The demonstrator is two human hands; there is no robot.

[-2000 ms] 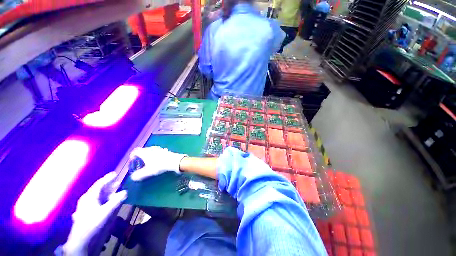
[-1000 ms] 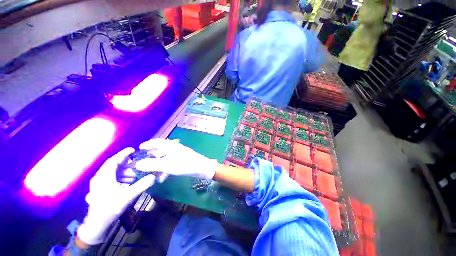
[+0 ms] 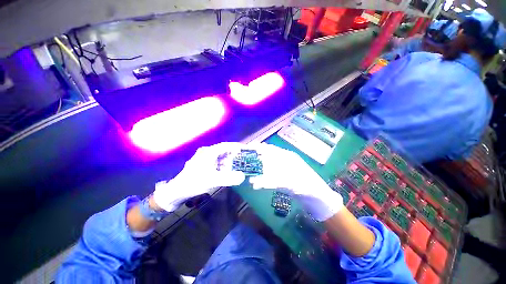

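Observation:
A small circuit board [image 3: 247, 162] is held up between both white-gloved hands, over the near edge of the bench mat. My left hand [image 3: 205, 169] grips its left side, with a blue strap at the wrist. My right hand [image 3: 288, 175] grips its right side; the fingertips behind the board are hidden. Another circuit board [image 3: 282, 203] lies on the green mat [image 3: 259, 202] below my right hand. A pale fixture plate [image 3: 309, 143] with a bluish far part lies at the mat's far end.
A clear blister tray with red pads [image 3: 420, 237] and green boards is at the right. Two pink-violet lamps [image 3: 177, 123] glow over the dark conveyor belt [image 3: 55, 191] at the left. A person in a blue smock [image 3: 424, 105] is at the upper right.
The view has swung left, so the tray and person sit farther right. Both hands have come together and the board between them now shows its face. A board on the mat is now clearly visible.

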